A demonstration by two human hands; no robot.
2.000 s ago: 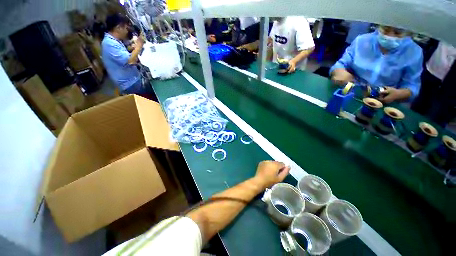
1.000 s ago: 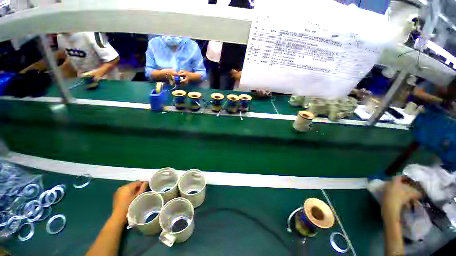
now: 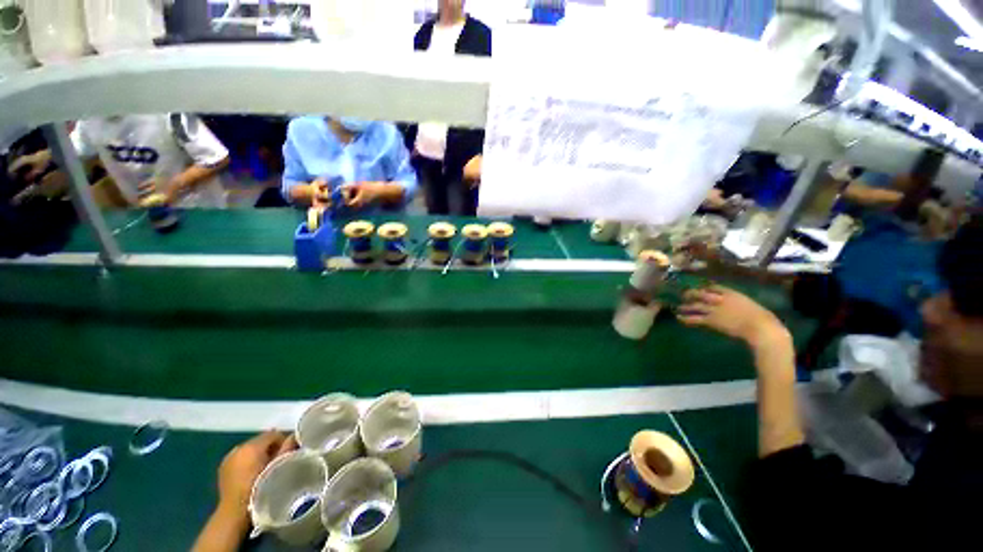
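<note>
Four cream cup-shaped housings (image 3: 361,504) stand together on the near bench, open ends up. My left hand (image 3: 246,470) is at their left side, its fingers close against the back left housing and partly hidden; whether it grips one I cannot tell. A dark wound coil assembly (image 3: 647,474) with a tan round top stands to the right, with loose wires. Loose white-silver rings (image 3: 65,485) lie at the far left, and one ring (image 3: 706,521) lies right of the coil assembly. My right hand is not in view.
A neighbour's bare arm (image 3: 774,372) reaches from the right over the green conveyor (image 3: 431,345), near two cream pieces (image 3: 634,317). Coil assemblies (image 3: 441,244) and a blue tape dispenser (image 3: 314,243) stand on the far bench before coworkers. A paper sheet (image 3: 604,151) hangs overhead.
The view has swung right from the carton and bag of rings. The neighbour's arm has reached over the conveyor, where a second cream piece now shows. My left hand stays beside the housings.
</note>
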